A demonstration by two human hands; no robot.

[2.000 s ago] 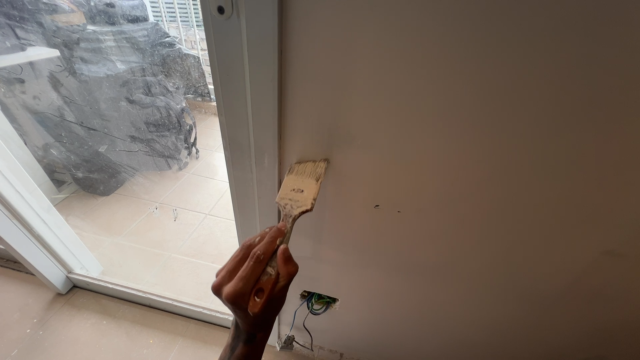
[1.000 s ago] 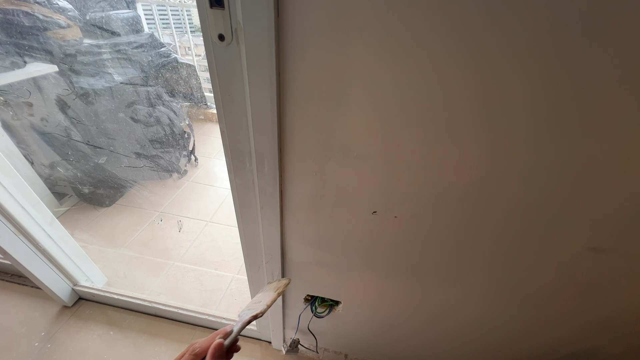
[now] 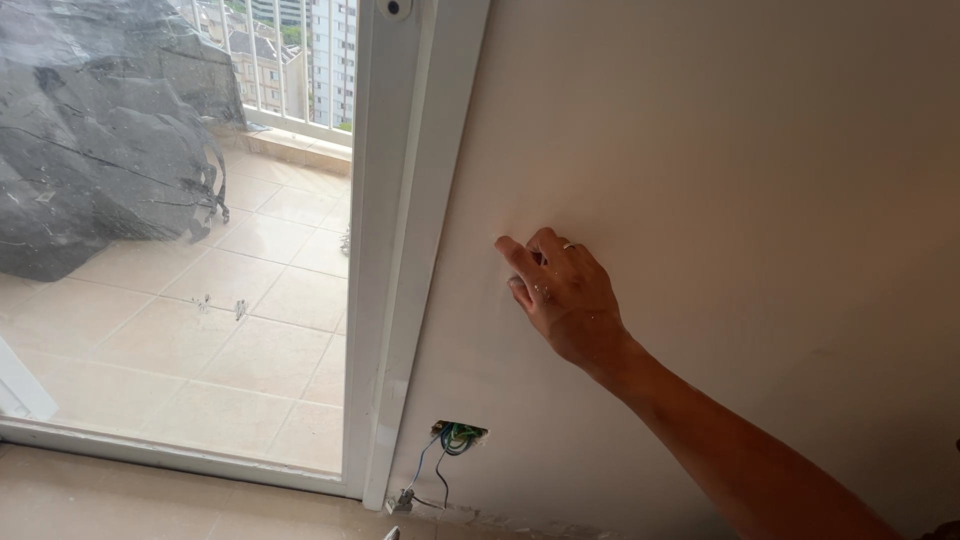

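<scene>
My right hand (image 3: 566,296) reaches in from the lower right, close to the painted wall (image 3: 697,195), with its back towards me. The index finger points up and left, the other fingers are bent, and no tool shows in the hand. There are light specks on the skin and a ring on one finger. Whether the fingertips touch the wall cannot be told. My left hand is out of view. A small pale tip (image 3: 392,533) of some object pokes in at the bottom edge. Left of my right hand runs the white door frame (image 3: 416,247).
Low in the wall, an uncovered electrical box (image 3: 460,433) has loose wires, with a small fitting (image 3: 403,501) hanging near the floor. Through the glass door are a tiled balcony floor (image 3: 247,270), a dark plastic sheet (image 3: 105,150) over something, and a white railing (image 3: 281,67).
The hand with the flat paintbrush moved down along the door frame edge, then left view along with the brush. My right hand has come in over the wall. The view has shifted.
</scene>
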